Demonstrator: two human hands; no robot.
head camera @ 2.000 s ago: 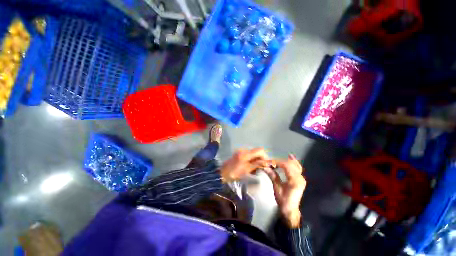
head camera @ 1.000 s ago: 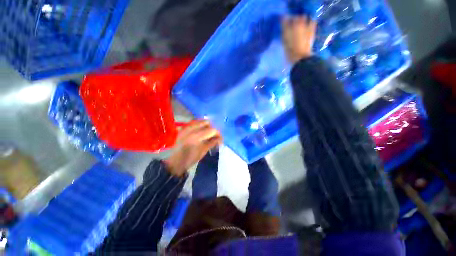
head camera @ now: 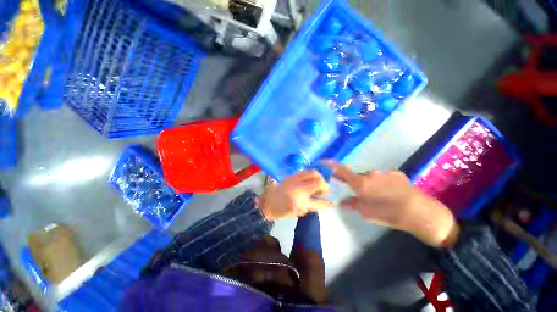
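Observation:
My left hand (head camera: 294, 196) is in front of me with its fingers bent. My right hand (head camera: 394, 201) is close beside it, thumb and index finger a little apart, pointing at the left hand. A small blurred blue patch (head camera: 324, 171) shows between the fingertips; I cannot tell which hand holds it, or whether it is a ball. Just beyond the hands is a tilted light blue crate (head camera: 272, 119). Blue balls in shiny clear plastic (head camera: 360, 82) heap its far right part; a few lie near its close edge.
A red stool (head camera: 195, 155) stands left of the crate, with a small blue crate of shiny bagged items (head camera: 146, 187) beyond it. A slatted blue crate (head camera: 131, 73) is at upper left, a crate of pink items (head camera: 467, 164) at right. A metal-framed machine (head camera: 247, 27) is at top.
My right hand has come back from inside the blue crate to beside my left hand. My left hand has moved from the stool side towards the middle. The view has shifted.

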